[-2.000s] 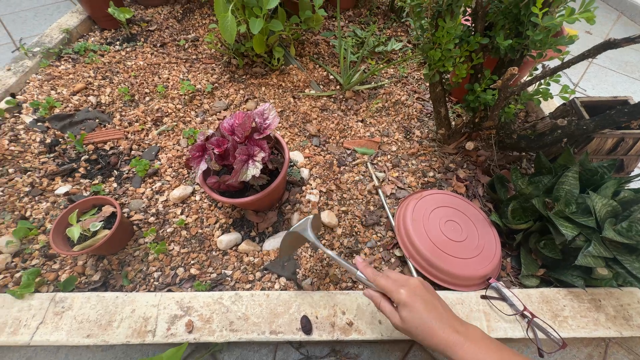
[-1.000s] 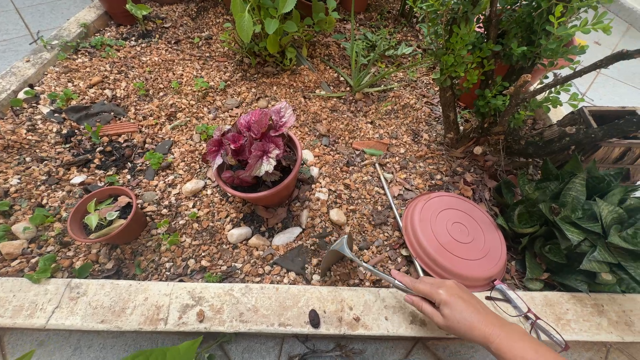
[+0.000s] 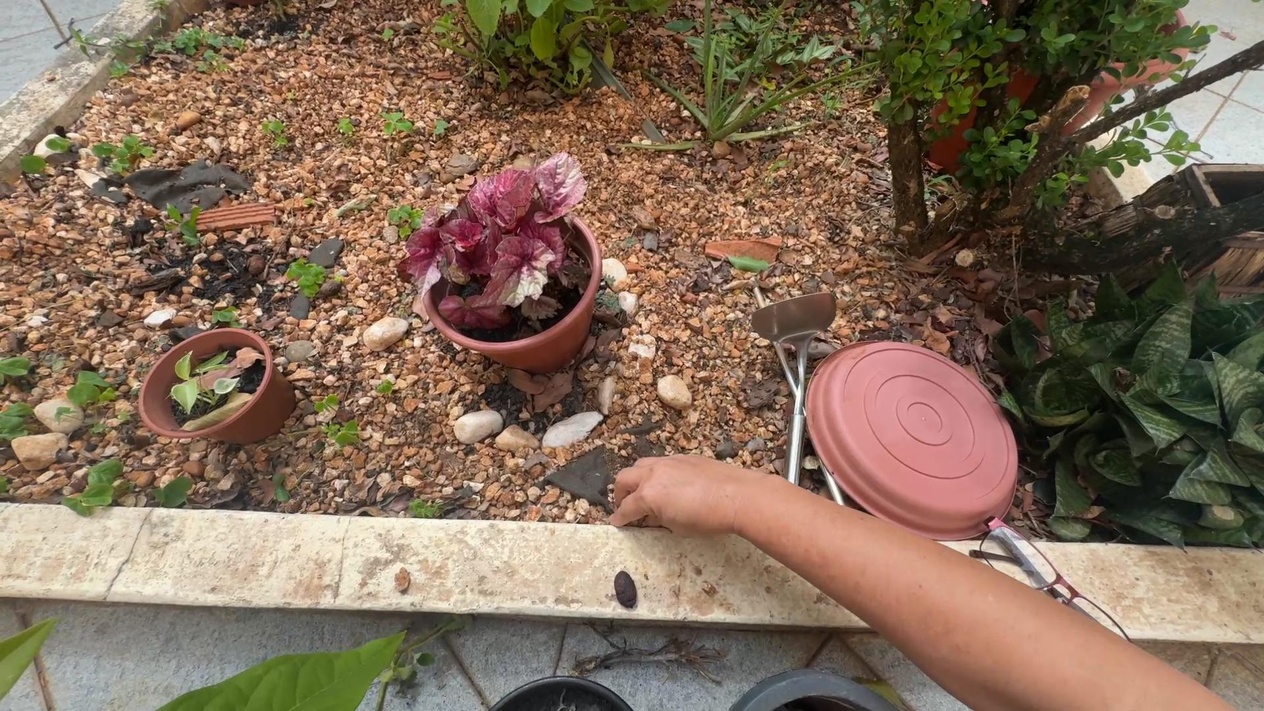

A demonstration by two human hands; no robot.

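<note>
My right hand (image 3: pixel 681 494) reaches down at the inner edge of the stone border, its fingertips curled against the gravel beside a dark flat stone shard (image 3: pixel 585 476); whether they hold anything is hidden. A metal hand hoe (image 3: pixel 796 395) lies on the gravel, left of an upturned pinkish plastic plant saucer (image 3: pixel 913 434), its blade away from me. Another thin metal rod runs beside it. Past my hand stands a terracotta-coloured pot (image 3: pixel 553 341) with a pink-leaved begonia (image 3: pixel 499 247). My left hand is out of the frame.
A small pot with a variegated plant (image 3: pixel 222 395) tilts at the left. Eyeglasses (image 3: pixel 1052 578) rest on the pale stone border (image 3: pixel 444 563) near my forearm. A shrub trunk (image 3: pixel 907 183) and dark leafy plants (image 3: pixel 1165 415) stand at the right. Dark pots (image 3: pixel 561 697) show at the bottom edge.
My right hand has let go of the hand hoe, which now lies beside the saucer with its blade away from me. The hand has moved left to the dark shard.
</note>
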